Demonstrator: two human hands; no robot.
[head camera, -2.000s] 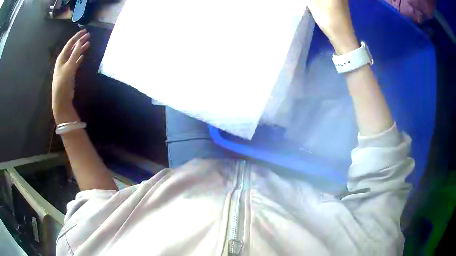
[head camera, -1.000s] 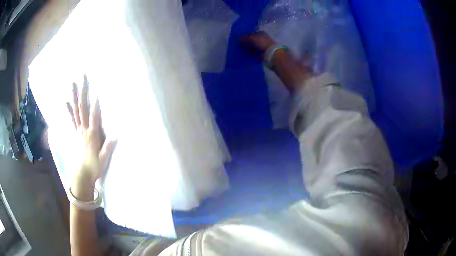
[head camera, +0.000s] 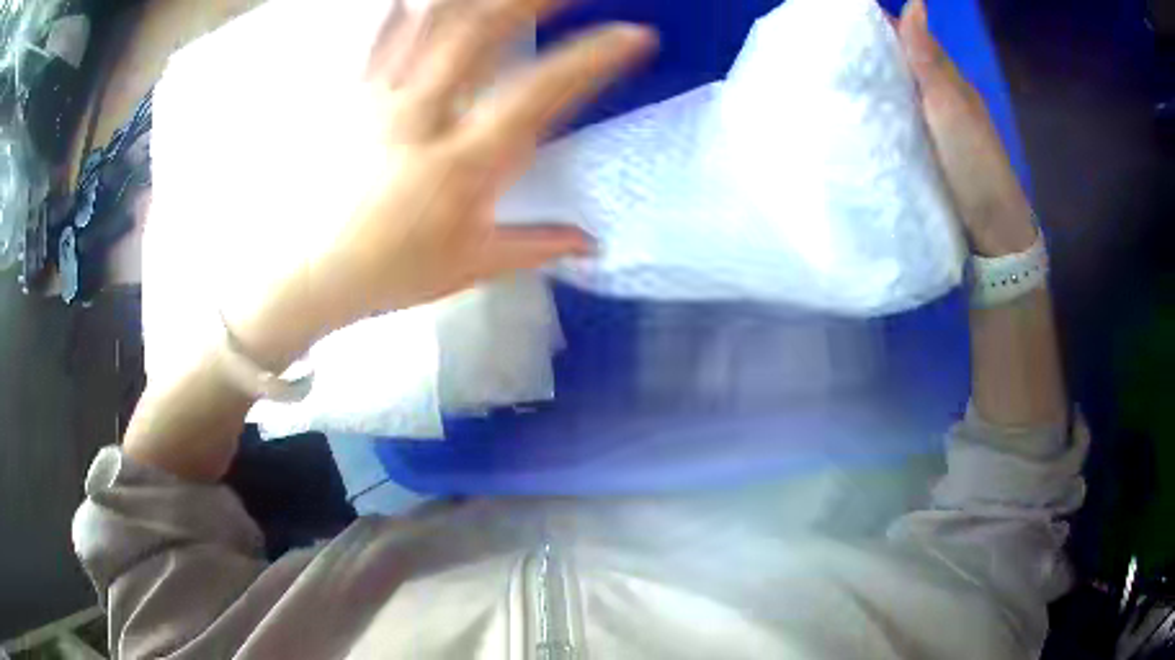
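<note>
A whitish, dimpled bubble bag (head camera: 825, 168) is raised over the blue tote (head camera: 773, 458), bulging at its right end. My right hand (head camera: 960, 142) is at its right edge, with the fingers partly hidden behind it. My left hand (head camera: 458, 181) is blurred, with fingers spread, above the bright white stack of bubble bags (head camera: 245, 155) and the left end of the raised bag. I cannot tell if it touches either. The stack lies at the left, over the tote edge and bench, overexposed, with layered lower edges.
Dark cables or connectors (head camera: 97, 194) and shiny clear plastic (head camera: 19, 181) lie on the bench at the far left. The tote's blue wall curves round at the right. A dark area with some green is beyond it. My jacket fills the bottom.
My right hand has come up from inside the tote with a bubble bag. My left hand has lifted off the stack and moved right. The view has shifted, showing the stack further up and left.
</note>
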